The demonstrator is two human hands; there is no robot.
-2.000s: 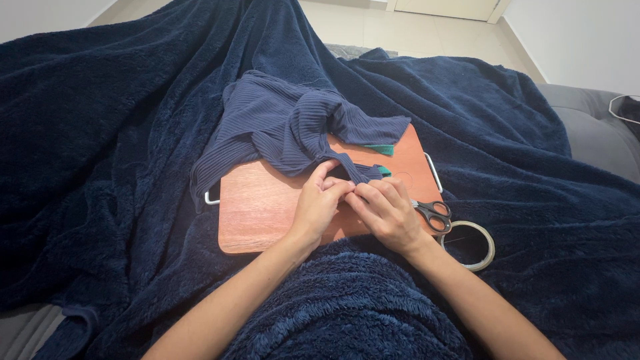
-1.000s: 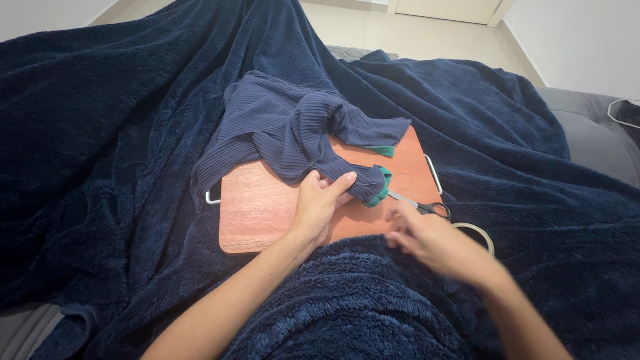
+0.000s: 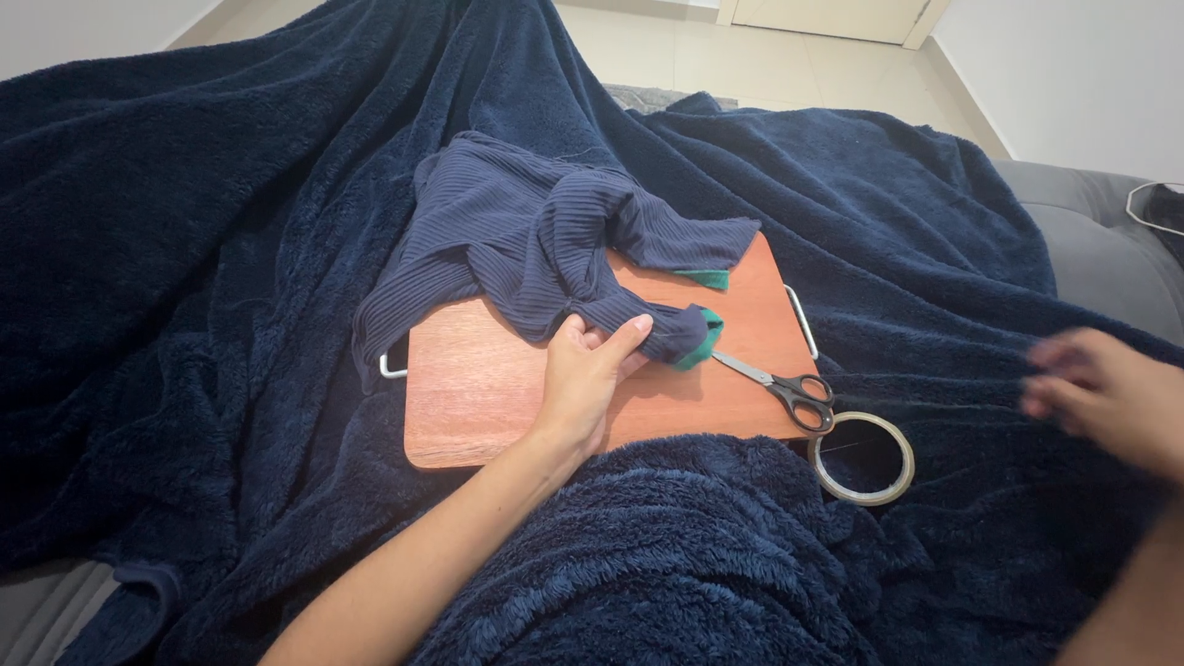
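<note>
My left hand holds the near strip of a navy ribbed garment, thumb on top and fingers partly under the cloth. That strip ends in a green edge; another green-edged part lies farther back. The garment rests over a wooden board with white metal handles. Scissors with black handles lie on the board's right part, their tip near the green edge. My right hand is blurred, in the air at the far right, fingers curled; whether it holds something small cannot be told.
A roll of clear tape lies beside the scissors' handles at the board's near right corner. A navy plush blanket covers my lap and surrounds the board. A grey sofa shows at right, with a dark object bearing a white cord or rim at the edge.
My right hand has moved away from the cloth to the far right, leaving the scissors and tape roll in full view. My left hand stays at the garment strip.
</note>
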